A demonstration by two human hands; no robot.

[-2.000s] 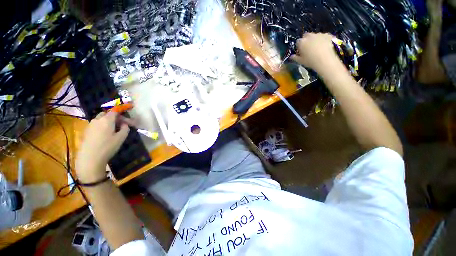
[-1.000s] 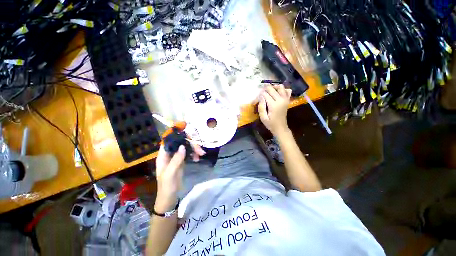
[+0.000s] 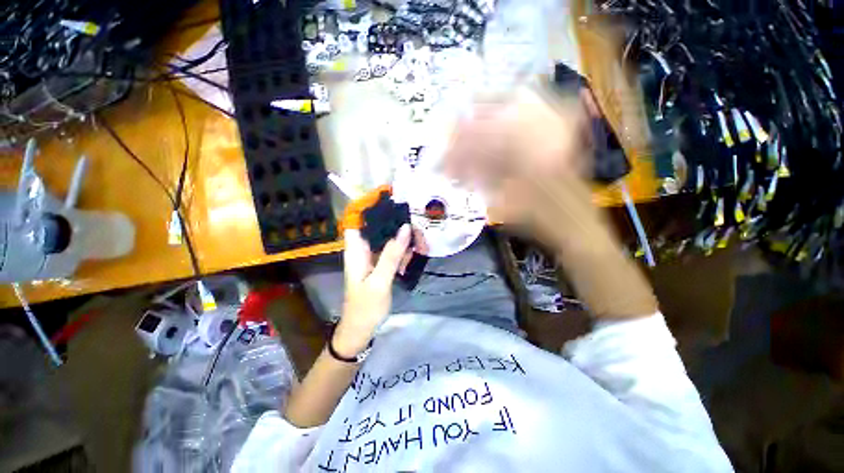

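My left hand (image 3: 375, 268), with an orange finger cot (image 3: 363, 209), holds a small black block-like part (image 3: 386, 222) at the bench's front edge. A white camera housing (image 3: 455, 236) with a round hole lies just right of that part, partly covered by my right hand. My right hand (image 3: 518, 139) is blurred by motion over the housing's upper right; its fingers cannot be made out. The black glue gun (image 3: 606, 148) lies behind and right of that hand, partly hidden, with its pale glue stick (image 3: 638, 224) sticking out over the edge.
A black parts tray (image 3: 278, 139) lies left of the housing. Small parts (image 3: 407, 42) are heaped at the back. Cable leads (image 3: 740, 120) pile up at the right and back left. A partly built camera (image 3: 55, 231) stands at the left. White housings (image 3: 217, 328) lie below the bench.
My left hand has come from the tray side to the housing and holds the black part. My right hand has moved from the right-hand cables past the glue gun to over the housing. The view has shifted.
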